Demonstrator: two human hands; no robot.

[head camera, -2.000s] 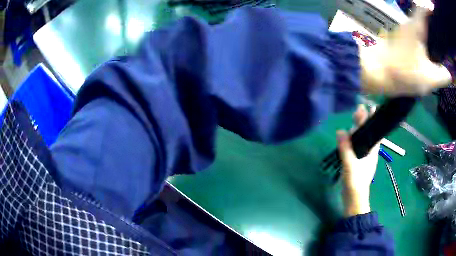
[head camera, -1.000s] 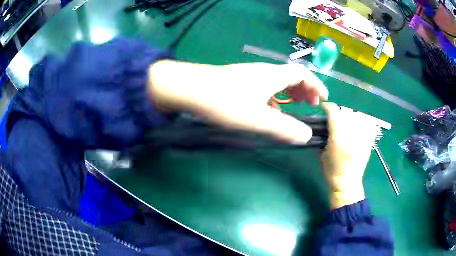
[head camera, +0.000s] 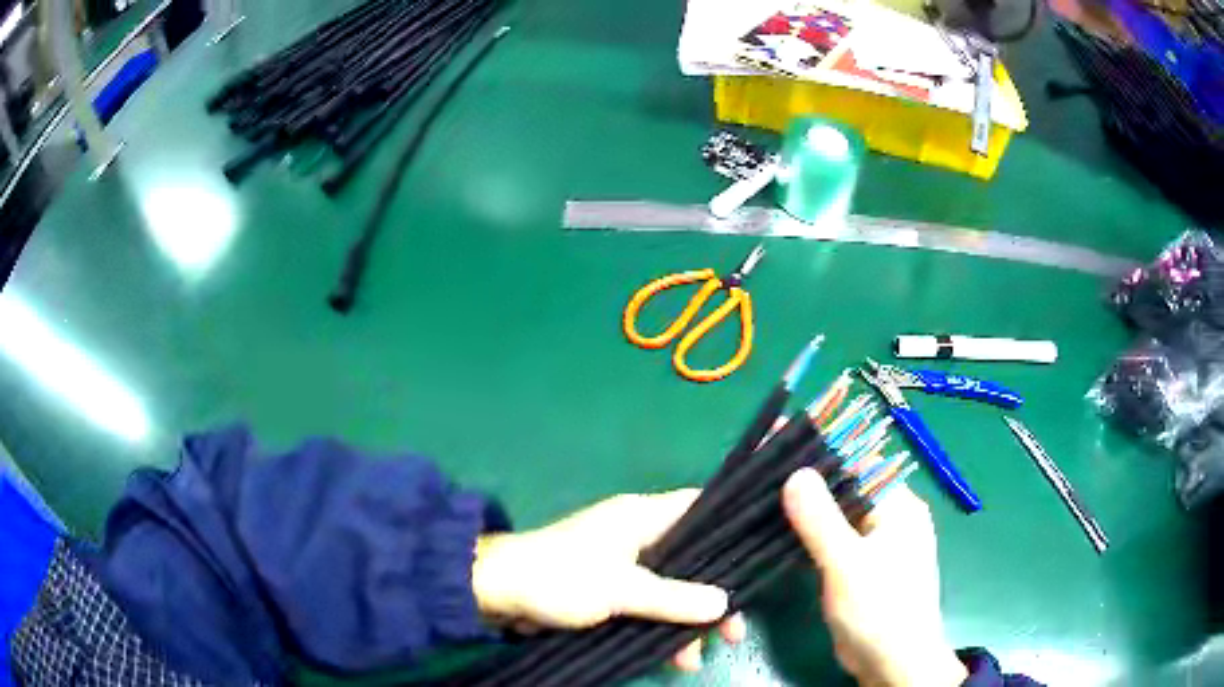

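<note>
A bundle of black cable leads (head camera: 732,537) runs from the lower middle up to the right, held over the green bench. Its stripped wire ends (head camera: 859,436) show blue, orange-red and whitish cores and point to the upper right. One lead stands a little apart from the others. My left hand (head camera: 604,564) is closed around the bundle from the left. My right hand (head camera: 859,577) grips it near the stripped ends, with the thumb on top. The lower part of the bundle runs under my left forearm and out of the picture.
Beyond the bundle lie orange-handled scissors (head camera: 698,315), blue-handled cutters (head camera: 926,416), a white marker pen (head camera: 987,349), a thin silver tool (head camera: 1058,483), a steel rule (head camera: 940,239) and a green translucent item (head camera: 819,172). A yellow bin (head camera: 873,124), piled leads (head camera: 363,81) and plastic bags (head camera: 1168,362) lie farther out.
My left arm has drawn back from across the view. Both hands now hold the bundle lower and nearer, with its stripped ends fanned out. The scissors and cutters have come into full view.
</note>
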